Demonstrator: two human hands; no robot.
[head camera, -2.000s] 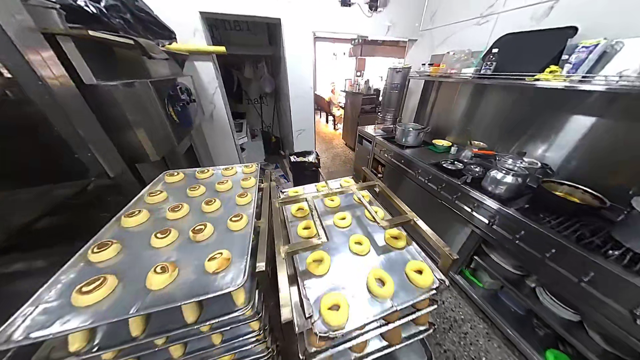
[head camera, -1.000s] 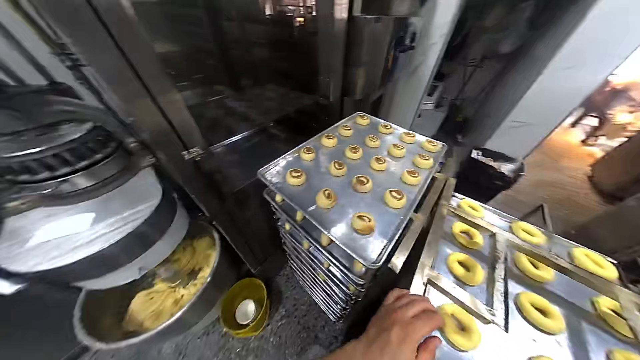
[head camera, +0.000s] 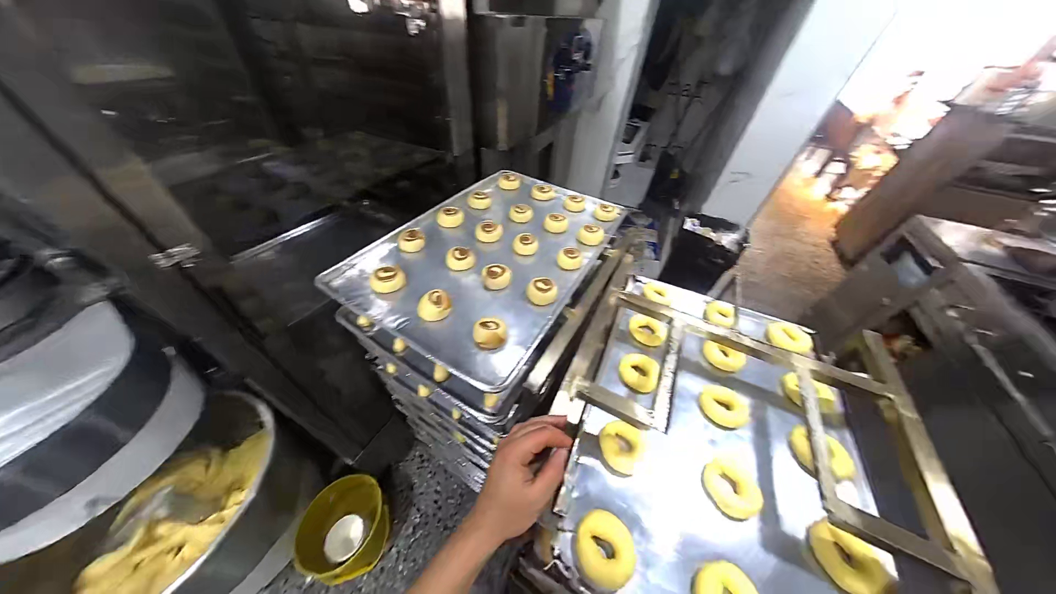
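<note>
My left hand (head camera: 524, 474) is at the left side of the metal rack (head camera: 590, 346), its fingers curled against the frame beside the tray edge; the exact contact is partly hidden. Inside that frame lies a metal baking tray (head camera: 664, 511) with rows of yellow dough rings (head camera: 733, 488). Left of and beyond the hand, another baking tray (head camera: 441, 355) holds rows of round dough pieces with dark swirled tops (head camera: 435, 305). It tops a stack of trays (head camera: 412, 396), which also hold dough pieces. My right hand is out of view.
A mixer bowl (head camera: 268, 421) of yellow dough stands at the lower left, with a yellow bowl (head camera: 369, 495) holding a white object beside it. Behind are dark metal-framed doors (head camera: 330, 124). A black bin (head camera: 705, 256) stands beyond the trays, near a doorway.
The view has swung left and down from the stove side. My left hand, unseen two seconds ago, came into view beside the ring tray one second ago and is still there.
</note>
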